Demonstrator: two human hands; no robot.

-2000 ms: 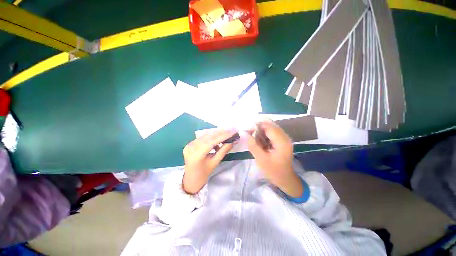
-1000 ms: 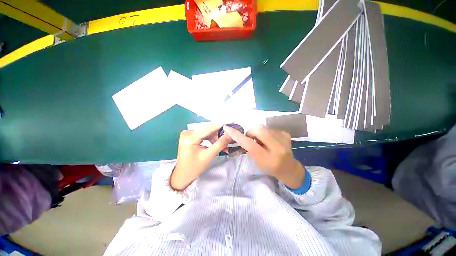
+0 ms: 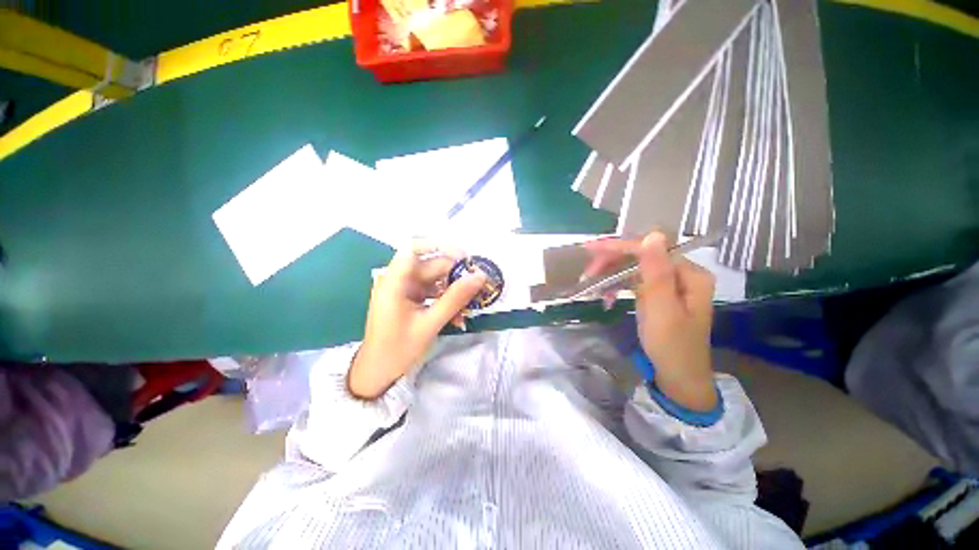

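Observation:
My left hand (image 3: pixel 413 312) holds a round electronic unit (image 3: pixel 478 281), a dark disc with some metallic detail, between thumb and fingers. My right hand (image 3: pixel 668 290) is to its right and holds slim grey tweezers (image 3: pixel 633 271), tips pointing left and down, over the single adhesive sheet (image 3: pixel 563 266). This sheet is white with a grey-brown block and lies flat along the bench's near edge. Whether the tweezer tips touch it or hold anything cannot be told. The right fingers are slightly blurred.
White paper sheets (image 3: pixel 281 213) lie ahead, with a dark pen (image 3: pixel 496 169) on them. A red bin (image 3: pixel 434 64) with whitish and orange bits stands at the far side. Fanned adhesive strips (image 3: pixel 687 140) lie at right. Yellow tape (image 3: pixel 252 45) edges the green surface. Seated people's sleeves show on both sides.
My right hand has moved away from the round unit to the right and now holds tweezers. My left hand keeps the unit, its face more exposed. The view has shifted slightly.

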